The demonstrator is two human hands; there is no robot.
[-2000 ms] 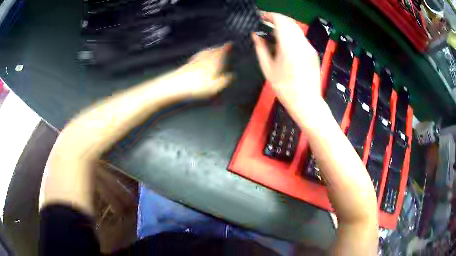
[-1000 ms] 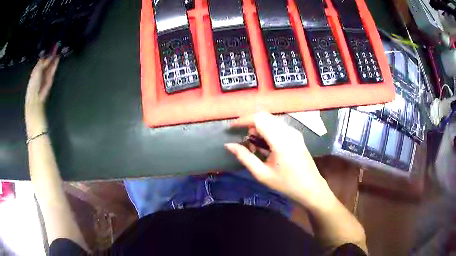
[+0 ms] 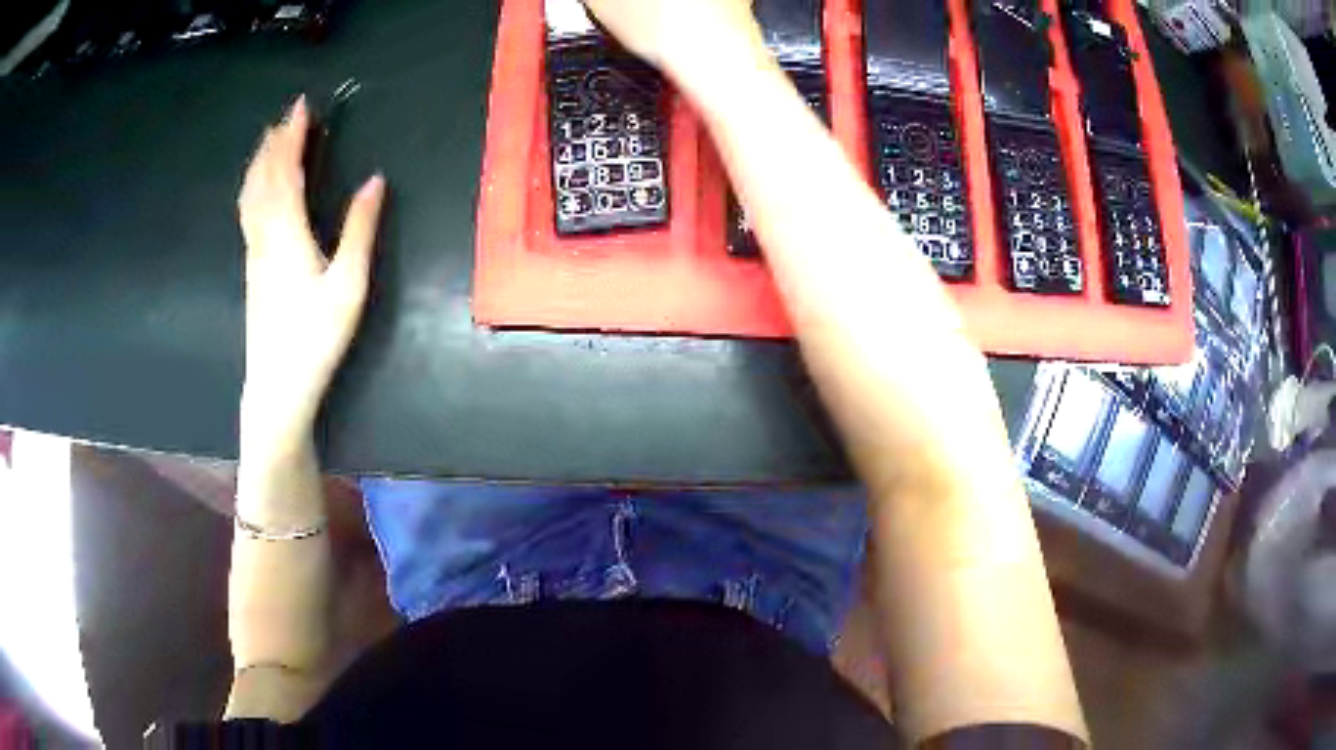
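Note:
The red phone tray lies on the dark green worktop in front of me. Open black flip phones sit in its slots, keypads towards me; the leftmost phone shows fully below its hinge. My right hand is at the top edge over the leftmost phones, cut off by the picture's edge, so its fingers and any hold are hidden. My right forearm crosses the tray and covers part of the second phone. My left hand is over the worktop left of the tray, empty, thumb and fingers apart.
Black phones or a dark tray lie at the upper left edge. A clear blister tray with grey-blue windows is right of the red tray, by the bench edge. A brown box shows beneath it. A cable and pale items are at far right.
My right hand has moved from the worktop's front edge up over the red tray. My left hand has moved right, away from the dark items at upper left. The red tray appears slightly further right and higher.

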